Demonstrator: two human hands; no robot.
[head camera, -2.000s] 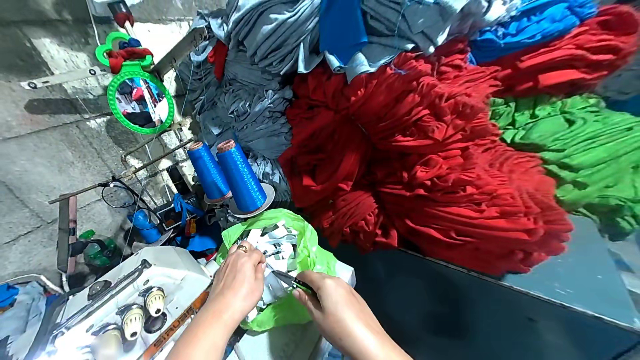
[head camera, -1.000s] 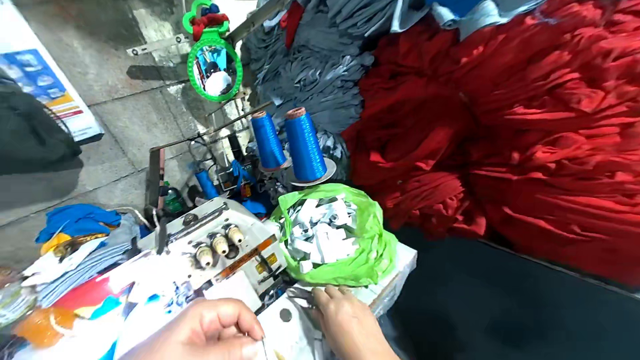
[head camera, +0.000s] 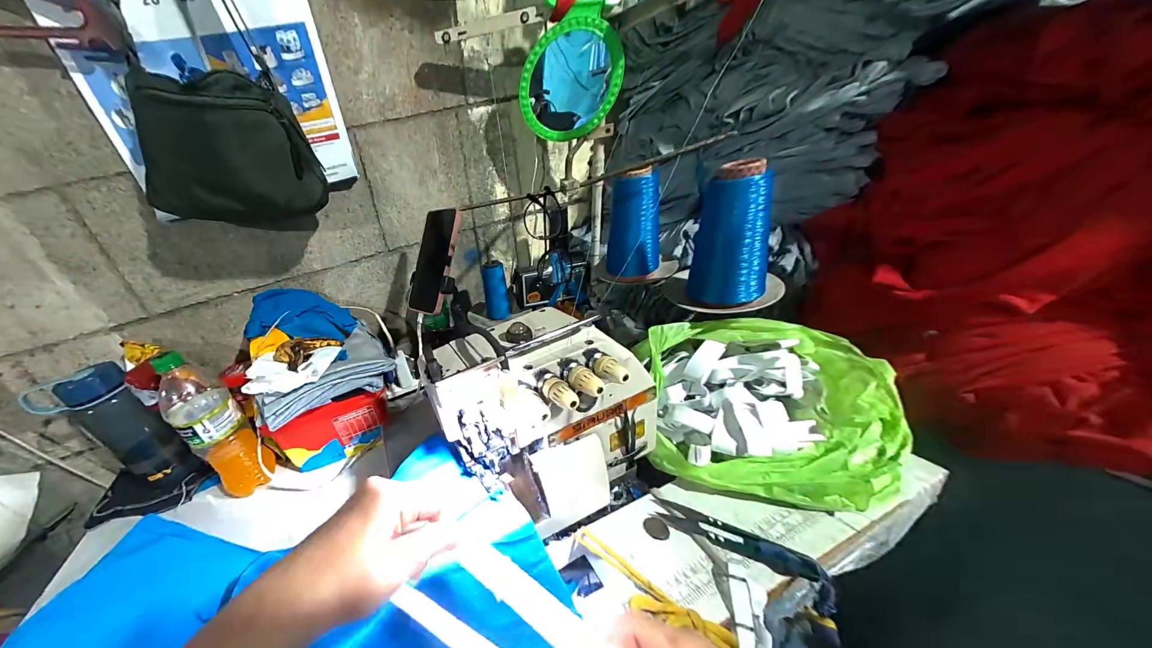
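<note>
My left hand (head camera: 382, 540) is over the blue fabric (head camera: 486, 576) in front of the sewing machine (head camera: 567, 396), its fingers closed on a white strip (head camera: 513, 585). The bright light washes out part of the strip. Only the fingers of my right hand (head camera: 661, 630) show at the bottom edge, by the strip's lower end; its grip is cut off by the frame. Dark-handled scissors (head camera: 747, 540) lie on the table to the right, near a yellow cord (head camera: 666, 603). Behind them stands a green plastic bag (head camera: 855, 432) with white pieces (head camera: 738, 405) inside.
Two large blue thread cones (head camera: 733, 238) stand behind the bag. Red fabric (head camera: 1008, 270) is heaped at the right, grey fabric (head camera: 765, 99) at the back. A juice bottle (head camera: 211, 423), a dark water bottle (head camera: 117, 423) and folded cloths (head camera: 315, 387) stand left of the machine.
The scissors, in my right hand two seconds ago, now lie on the table. Both hands have left the green bag, and my left hand is at the blue fabric. The view has swung left.
</note>
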